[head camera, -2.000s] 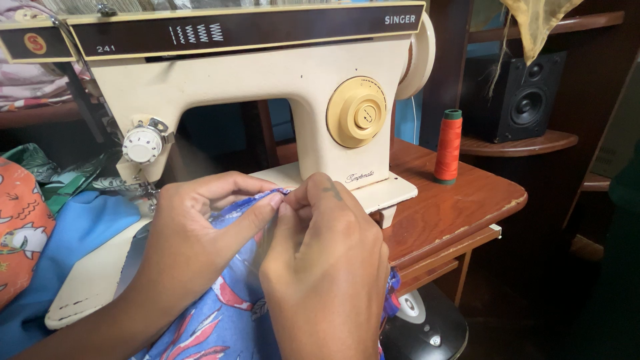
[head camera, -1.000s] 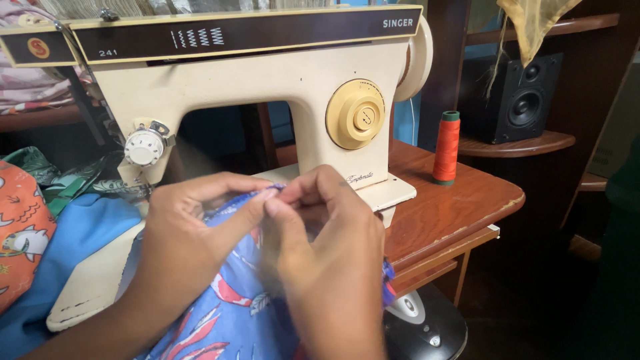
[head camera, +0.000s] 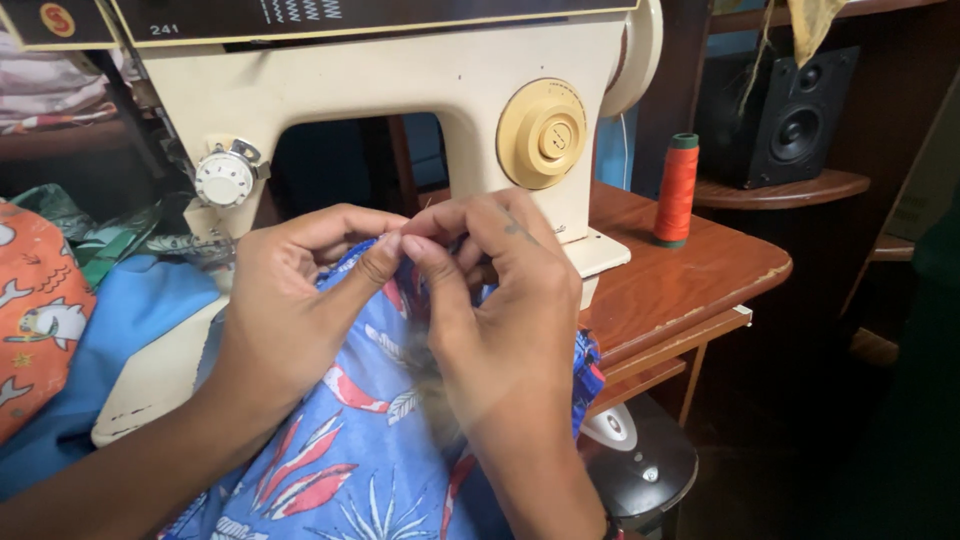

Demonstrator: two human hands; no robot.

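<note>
A blue printed fabric (head camera: 375, 435) with red and white leaf shapes hangs down from between my hands. My left hand (head camera: 300, 300) pinches its top edge between thumb and index finger. Right beside it, my right hand (head camera: 502, 300) pinches the same edge, and the fingertips of both hands meet. What lies between the fingertips is too small to make out. Behind the hands stands a cream Singer sewing machine (head camera: 360, 75) with a yellow dial (head camera: 541, 133) and a white tension dial (head camera: 223, 178).
An orange thread cone (head camera: 676, 191) stands on the wooden table (head camera: 675, 277). Orange printed fabric (head camera: 41, 322) and plain blue fabric (head camera: 142, 300) lie at left. A black speaker (head camera: 795, 124) sits on a shelf at right. A black and grey appliance (head camera: 645, 450) is below the table.
The view has come closer to the machine. Both hands stay at the fabric's top edge, with small shifts of the fingers.
</note>
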